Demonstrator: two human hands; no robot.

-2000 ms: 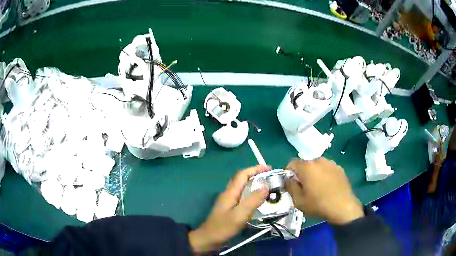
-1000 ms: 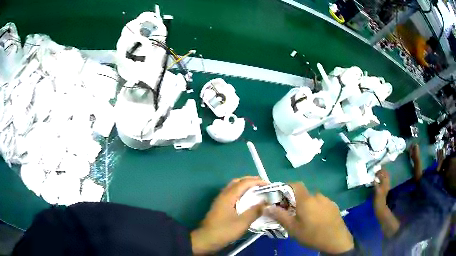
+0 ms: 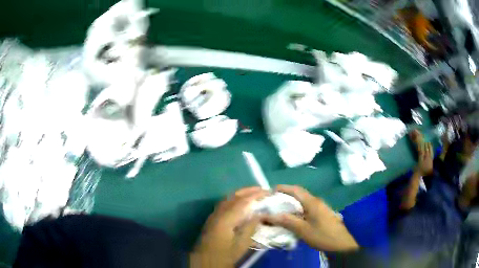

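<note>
My left hand (image 3: pixel 231 222) and my right hand (image 3: pixel 310 220) are both closed round a white camera unit (image 3: pixel 277 238) at the bench's near edge. A white antenna (image 3: pixel 255 170) sticks up from it, and another white stick points down below my left hand. My thumbs lie over the unit's front, so its opening is hidden. A round hollow camera head shell (image 3: pixel 206 97) and a smooth white half-shell (image 3: pixel 215 131) lie in front of my hands. The frame is blurred.
White small parts (image 3: pixel 37 136) are heaped at left on a clear bag (image 3: pixel 88 183). White camera bodies (image 3: pixel 136 110) stand beside them; more (image 3: pixel 302 120) stand right of centre. A blue bin (image 3: pixel 365 220) is at lower right. Another person's hand (image 3: pixel 423 154) is at far right.
My thumbs have come together over the unit's front, covering the opening seen earlier. The view has swung, so the bench things sit further left. The other person's hand now shows raised near the bench edge.
</note>
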